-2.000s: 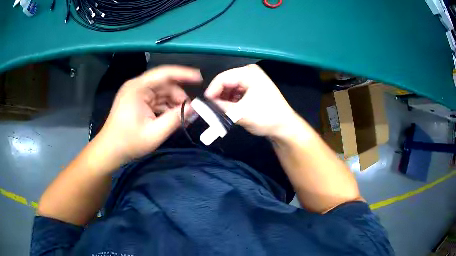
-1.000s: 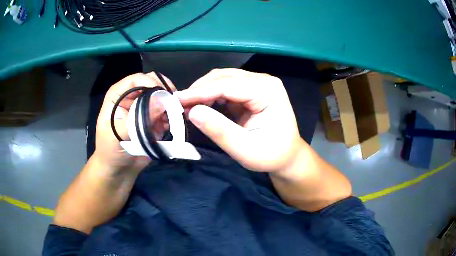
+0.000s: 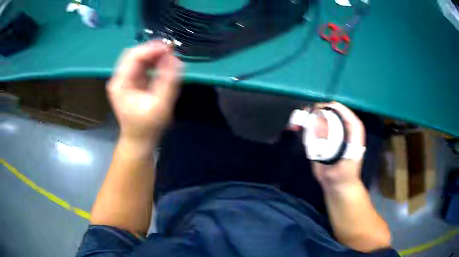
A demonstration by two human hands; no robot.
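My right hand holds the white card holder as a ring, with black cable coiled around it. Small white tabs stick out at both sides of the ring. A dark line, which looks like cable, runs from near this hand up onto the table. My left hand is raised at the table's front edge, blurred, with its fingers and thumb curved. Its fingertips are near the connector ends of the large black cable bundle. The blur hides whether it holds anything.
Red-handled scissors lie on the green table. A small white bottle and a dark block lie at the upper left. A single cable lies along the front edge. An open brown carton stands on the floor at right.
My hands have moved apart. The right hand has carried the coiled ring to the right; the left has let go of it and moved up to the table edge. The view has shifted, showing more table.
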